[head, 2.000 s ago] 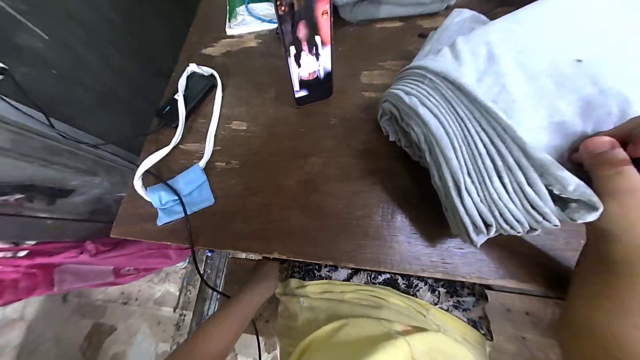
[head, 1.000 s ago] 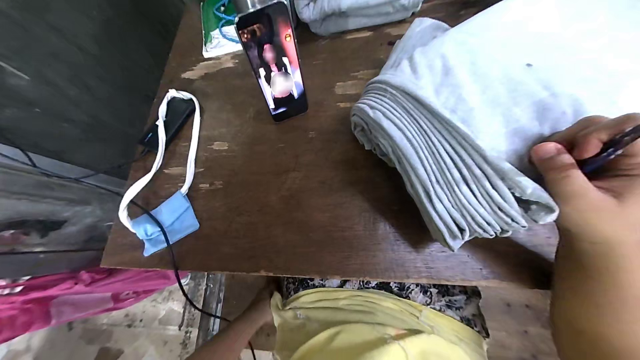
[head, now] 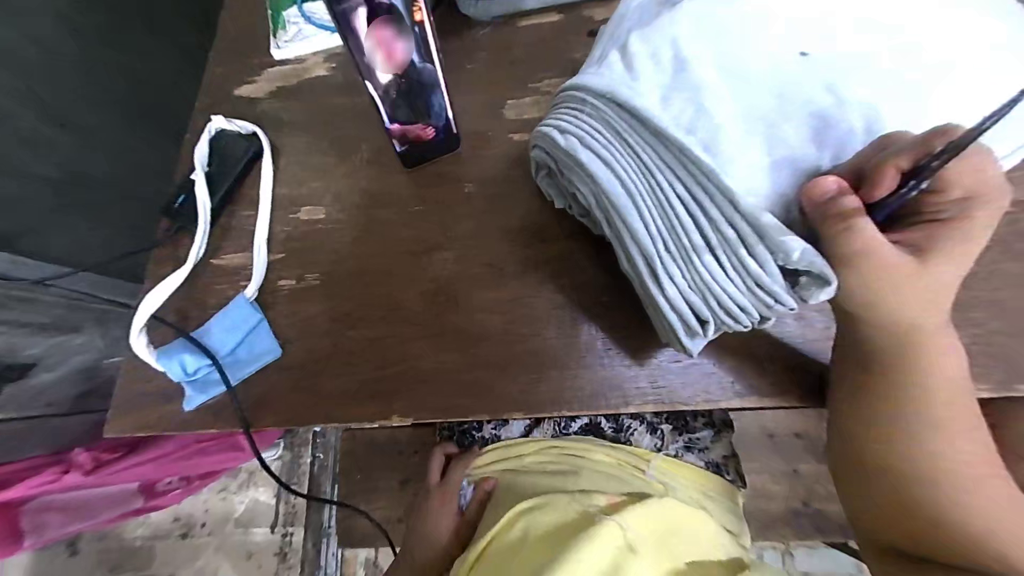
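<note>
A thick stack of folded pale grey-white cloth lies on the right of the brown wooden table. My right hand rests at its near right edge, with a dark pen-like tool gripped in the fist and the thumb against the cloth. Below the table edge, my left hand is beside yellow fabric on my lap, its fingers curled around something small and whitish that is mostly hidden.
A phone showing a video stands at the back. At left lie a blue cloth pouch with a white strap and a black device. A black cable hangs over the table's front edge. Pink fabric is at lower left.
The dark tool, only plain from the middle frame on, now points up and away from my right fist. My left hand has come into view beside the yellow fabric.
</note>
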